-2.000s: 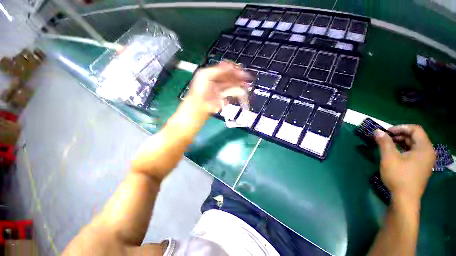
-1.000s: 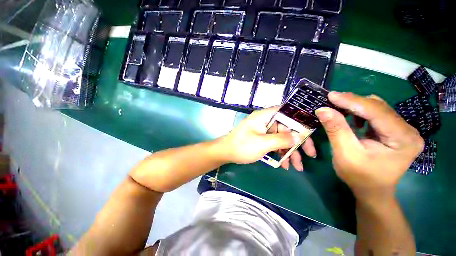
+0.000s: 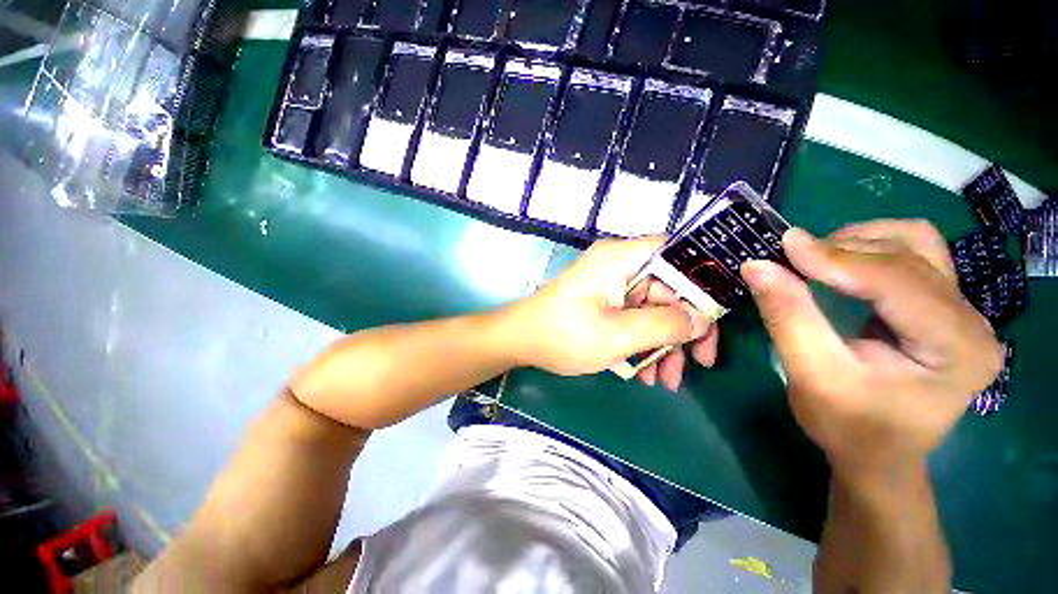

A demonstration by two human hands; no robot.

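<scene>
A pale gold phone front housing [image 3: 631, 367] is held tilted above the green table, mostly covered by my left hand [image 3: 603, 311], whose thumb and fingers grip its lower part. A black keypad [image 3: 727, 246] with light key marks and a red-outlined key lies over the housing's upper part. My right hand [image 3: 847, 313] pinches the keypad's right edge between thumb and index finger. Whether the keypad is seated in the housing cannot be told.
The black parts tray [image 3: 528, 221] lies ahead; its near row holds housings with white lower halves. Loose keypads [image 3: 986, 267] lie at right. A shiny clear plastic packing [image 3: 110, 110] is at upper left. A red crate [image 3: 79, 548] stands on the floor at lower left.
Two seconds ago my left hand was over the tray and my right at the loose keypads. Both came together with housing and keypad; since one second ago the keypad has shifted slightly right.
</scene>
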